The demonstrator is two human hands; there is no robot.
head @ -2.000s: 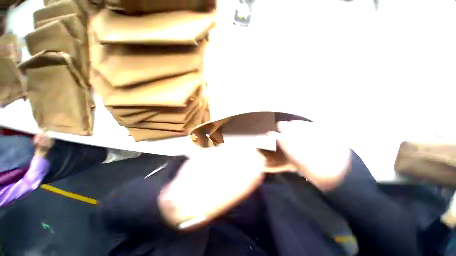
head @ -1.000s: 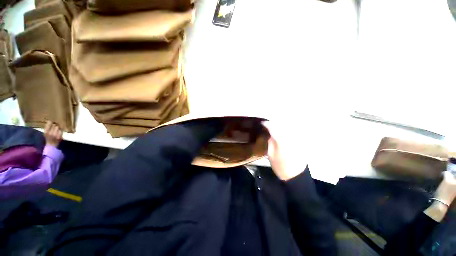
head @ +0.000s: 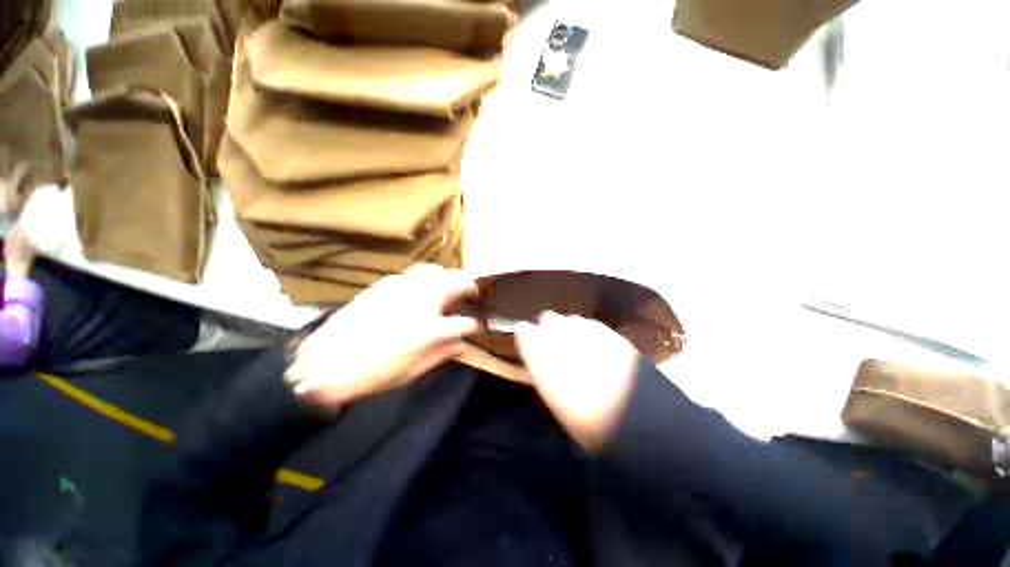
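Observation:
A brown bag body (head: 576, 290) is held with its mouth open at the table's near edge, against my dark-clothed front. My left hand (head: 382, 338) is at the bag's left end, its fingers on the rim. My right hand (head: 581, 371) is at the near side of the mouth, its fingertips at the opening beside a small pale piece (head: 502, 326). A gold glint shows at the mouth's right end. Both hands are overexposed, so finger detail is partly lost.
Overlapping brown bags (head: 349, 144) are piled at the left, with more bags (head: 138, 188) beyond. A phone (head: 559, 59) lies on the white table (head: 665, 177). Another bag (head: 759, 28) is at the far edge, and one (head: 925, 404) at the right. A person's hand (head: 19, 249) shows far left.
My left arm has come out of the bag, and my left hand is now at its left end. My right hand has moved from the right end to the near rim. A bag has appeared at the top.

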